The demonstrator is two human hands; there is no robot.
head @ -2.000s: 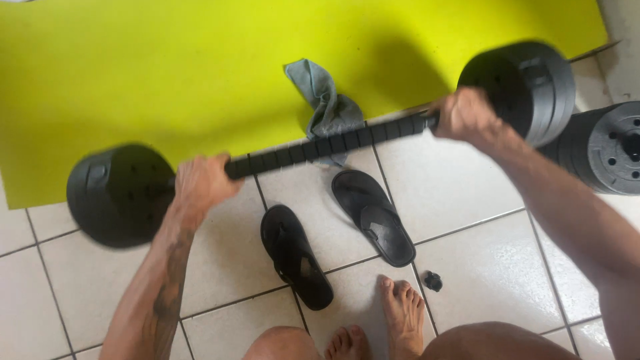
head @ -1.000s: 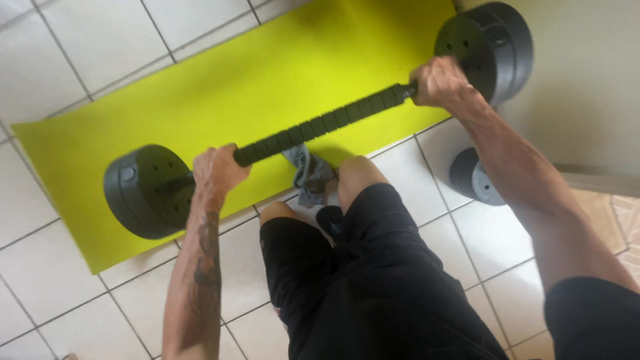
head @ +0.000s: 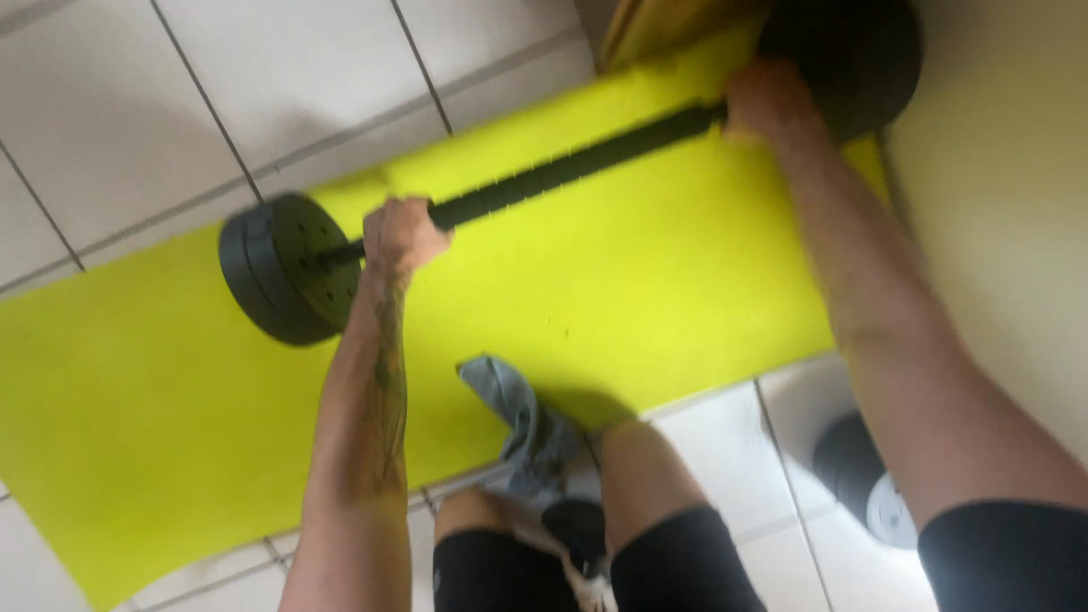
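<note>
A black barbell (head: 578, 166) with a ribbed grip sleeve slants across the view above the yellow-green mat. My left hand (head: 404, 234) is closed around the bar just inside the left weight plates (head: 289, 268). Near the right plates (head: 841, 68), my right hand (head: 769, 102) grips the other end of the bar; this end is blurred and dark. The left end hangs lower in the view than the right one. Both arms are stretched out.
The yellow-green mat (head: 195, 408) lies on white floor tiles (head: 314, 68). A crumpled grey cloth (head: 518, 412) rests at its near edge by my knees. More weight plates (head: 858, 484) stand at the lower right. A pale wall (head: 1003, 212) bounds the right side, and a wooden item (head: 654, 34) is at the top.
Both hands keep hold of the barbell, which now appears farther up the view, away from my knees. The view has shifted, and the black sandals seen at first are largely out of sight.
</note>
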